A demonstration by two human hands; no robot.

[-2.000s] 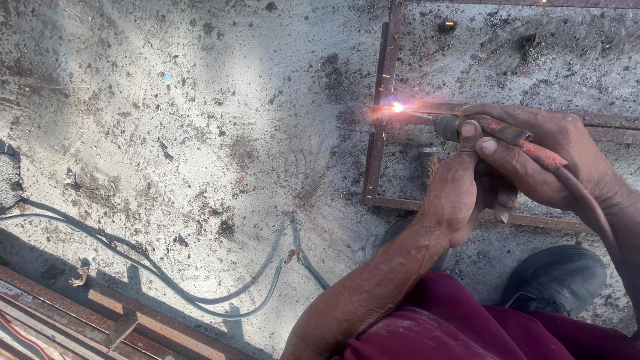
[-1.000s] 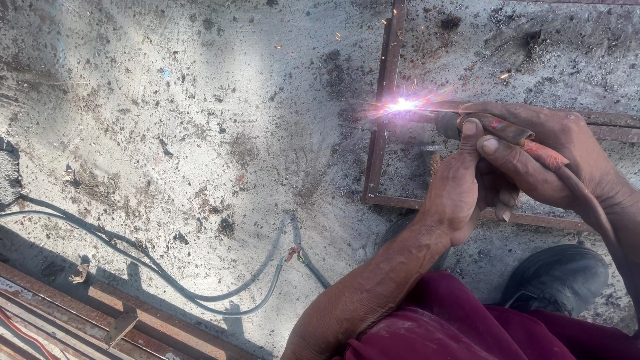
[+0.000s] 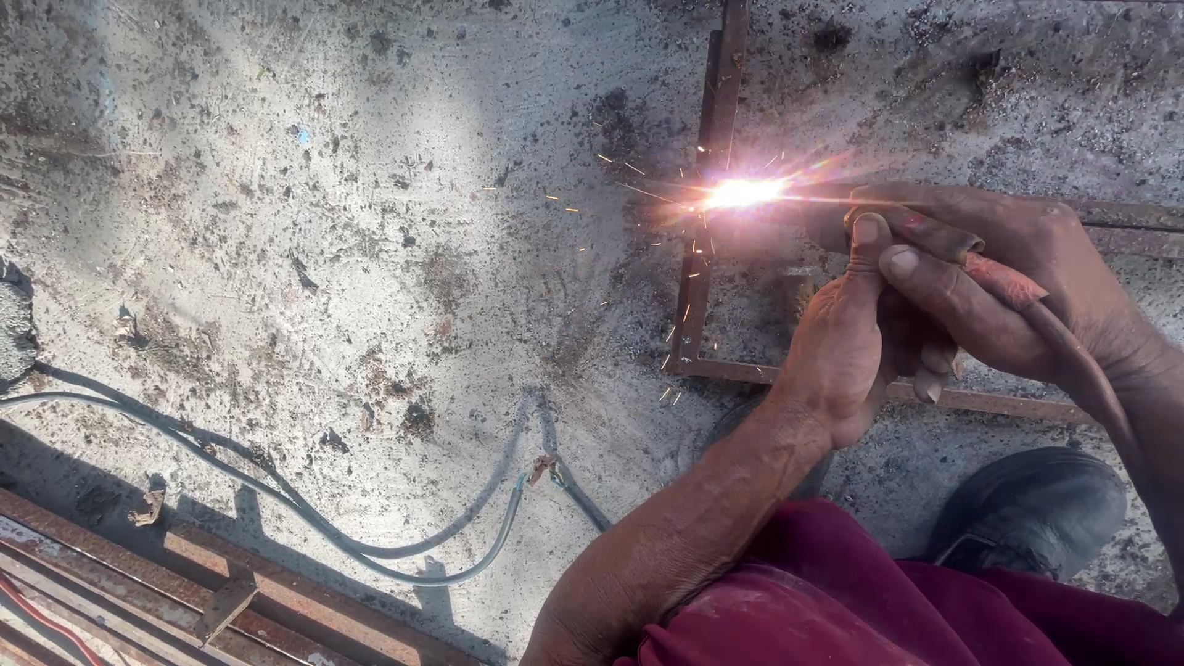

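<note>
My right hand (image 3: pixel 1027 268) is closed around a worn welding electrode holder (image 3: pixel 934 236), whose cable runs back along my wrist. My left hand (image 3: pixel 846 342) is pressed against the right hand and the holder, thumb up; its fingers are largely hidden, so its own hold cannot be told. A bright welding arc (image 3: pixel 745 193) burns left of the hands, at the left side of a rusty steel angle frame (image 3: pixel 692 305) lying on the concrete. Sparks fly around it. The glare hides the electrode tip and the joint.
A spliced grey cable (image 3: pixel 435 581) curves over the concrete floor (image 3: pixel 370 231). Rusty steel bars (image 3: pixel 305 592) and a red wire (image 3: pixel 46 620) lie at the lower left. A black shoe (image 3: pixel 1031 513) stands at the lower right, beside the frame's lower bar.
The arc has grown larger and brighter, with more sparks scattering to the left and downward. Both hands stay in nearly the same place.
</note>
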